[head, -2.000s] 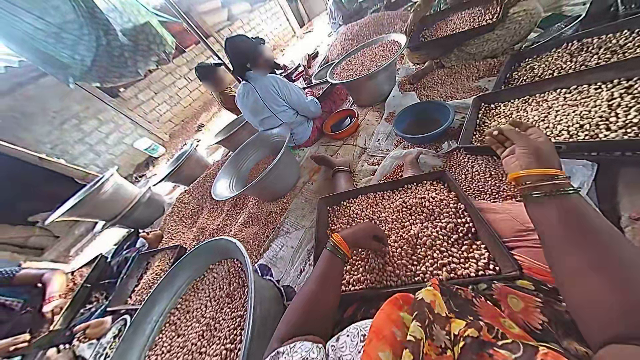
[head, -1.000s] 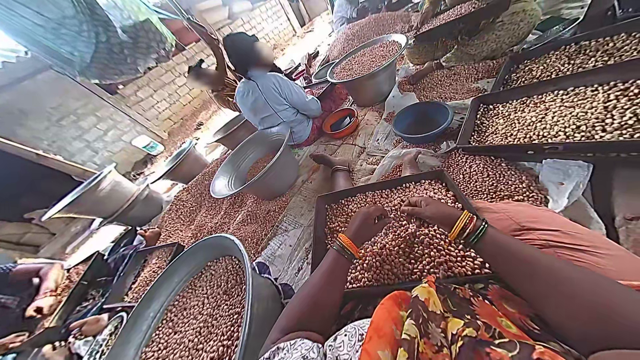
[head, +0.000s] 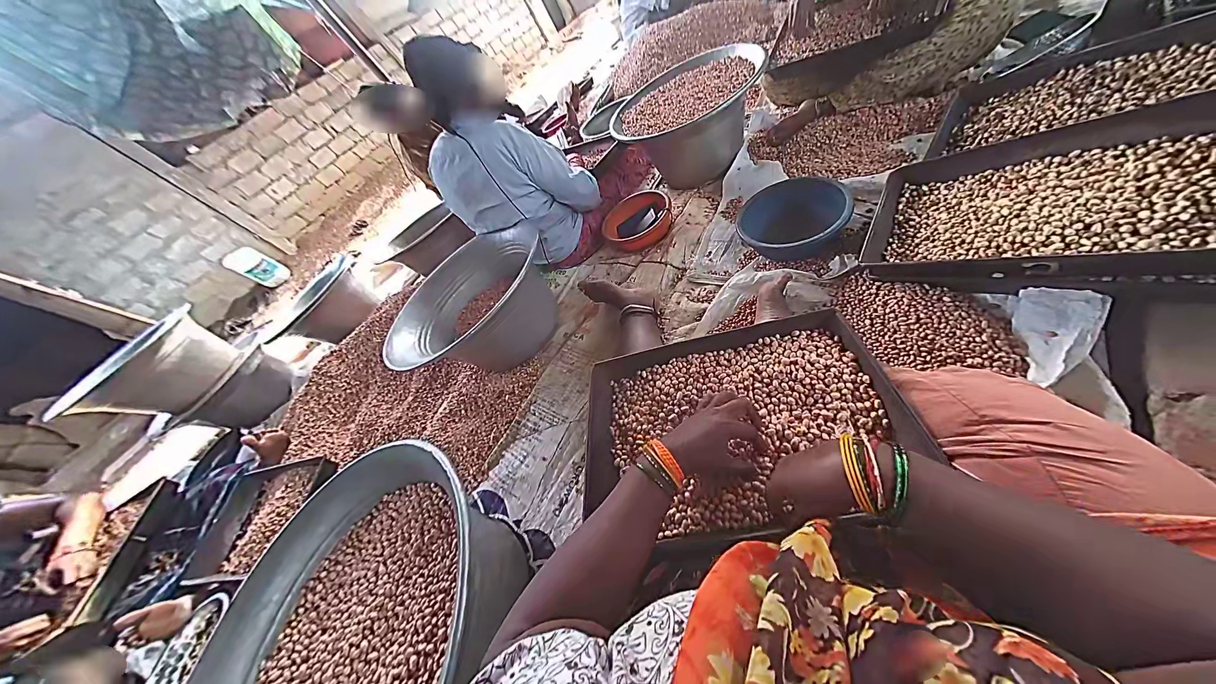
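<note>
A dark rectangular tray point(head: 600, 427) full of reddish-brown nuts or seeds point(head: 807, 380) rests across my lap. My left hand point(head: 717, 439), with orange and dark bangles at the wrist, lies on the nuts near the tray's middle, fingers bent down among them; whether it grips any is hidden. Close to its right, my right hand point(head: 807, 484) reaches into the nuts near the tray's near side. Yellow, red and green bangles circle that wrist, and its fingers are mostly out of sight.
At my left stands a large metal basin point(head: 446, 475) of nuts. Trays of paler nuts point(head: 1054, 261) lie at the right. Ahead are a blue basin point(head: 796, 217), an orange bowl point(head: 638, 220) and a metal tub point(head: 475, 304). A person point(head: 513, 171) in a light blue shirt sits beyond, near nut heaps.
My right hand, raised above the tray's right side two seconds ago, has come down into the nuts near the tray's near side. My left hand stays over the tray.
</note>
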